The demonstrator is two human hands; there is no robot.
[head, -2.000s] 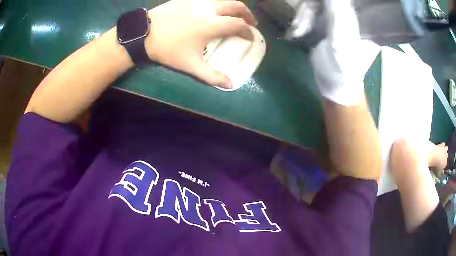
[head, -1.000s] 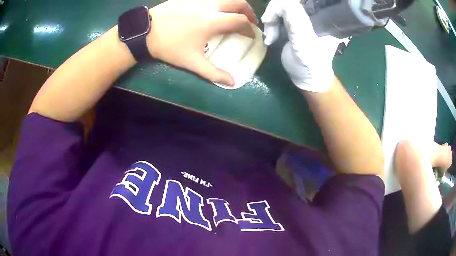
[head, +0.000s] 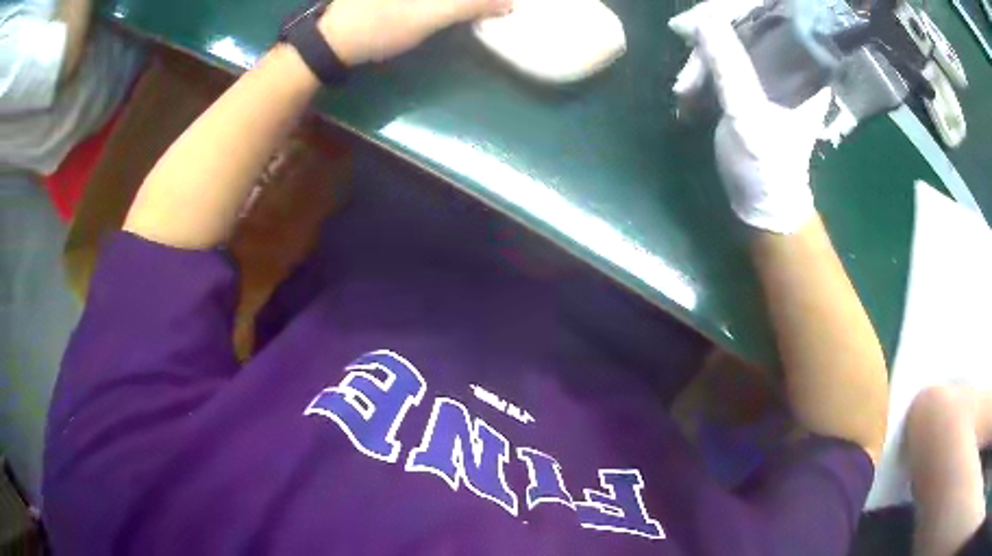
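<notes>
The off-white rounded plastic housing [head: 555, 41] is slightly blurred on the dark green bench at the top, cut off by the frame edge. My left hand [head: 397, 24], bare with a black watch, reaches its left edge; most fingers are out of frame, so its grip cannot be told. My right hand [head: 767, 163], in a white glove, is to the right, apart from the housing. It is closed around the dark grey electric screwdriver [head: 767, 60], whose tip I cannot make out.
A white sheet [head: 938, 272] lies at the right, with another person's arm [head: 944, 467] over it. Grey-black equipment [head: 919, 65] and a pale strip [head: 933, 152] are beyond my right hand. Part of another person [head: 38, 81] shows at the top left. The bench edge [head: 457, 179] runs diagonally before me.
The view has shifted. The housing is less covered by my left hand, which is now at its left edge. The gloved hand with the screwdriver has moved right, away from the housing.
</notes>
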